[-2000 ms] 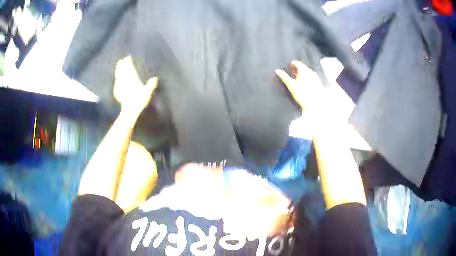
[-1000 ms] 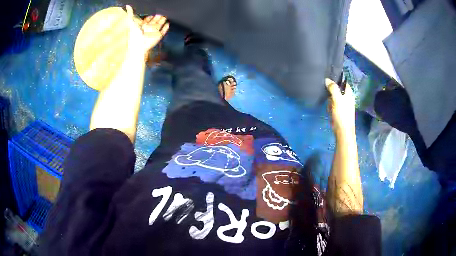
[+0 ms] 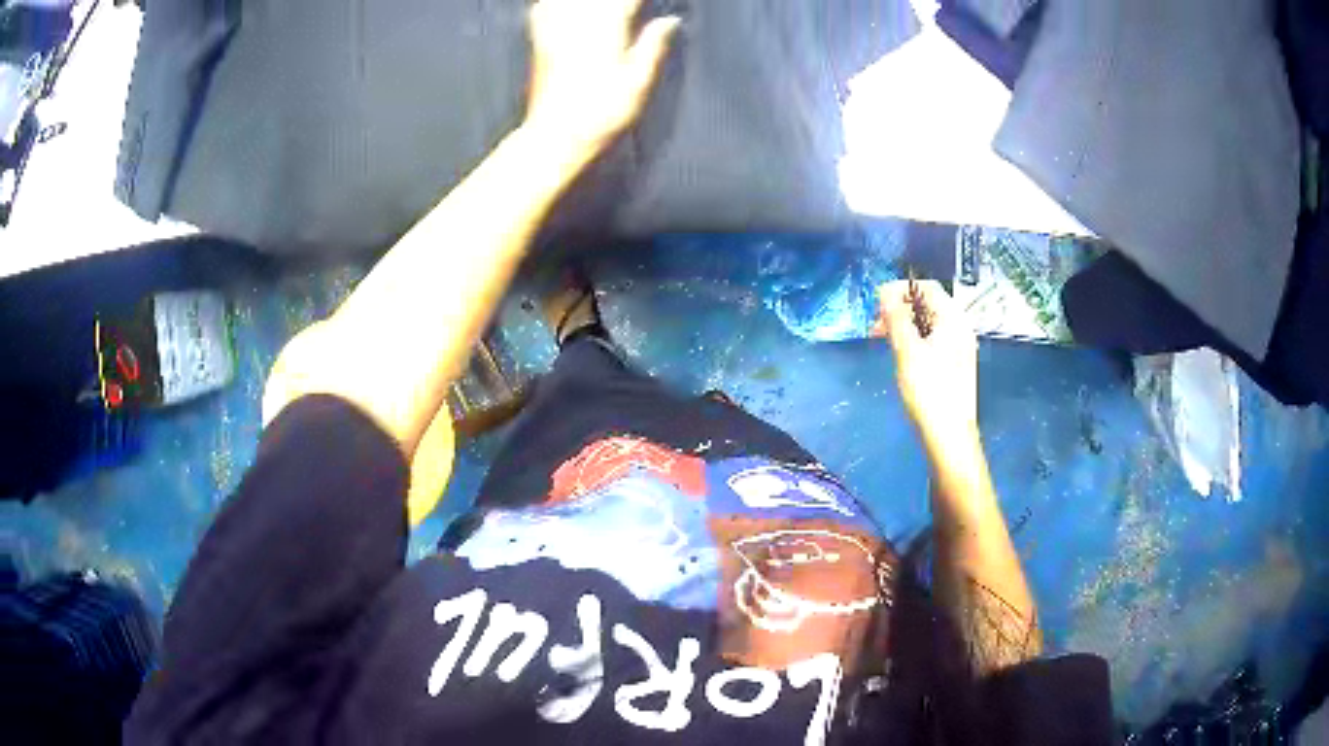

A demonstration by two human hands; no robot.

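Observation:
A large grey coat lies spread over the white-topped table, its lower edge at the table's front. My left hand is on the coat's upper middle with the thumb spread from the fingers, which the top edge of the picture partly cuts. It grips no cloth that I can see. My right hand is off the coat, below the table's edge, closed around a small dark tool, perhaps thread snips. The tool's tip is too small to make out.
Another grey coat hangs over the table at the right. A pale round stool is partly behind my left arm. A printed box is at the left. Blue plastic and a whitish bag are beyond and beside my right hand.
The coat has gone from hanging near my right hand to lying on the table. My left hand has moved up and right onto it. My right hand has let go of the coat's edge and moved slightly left.

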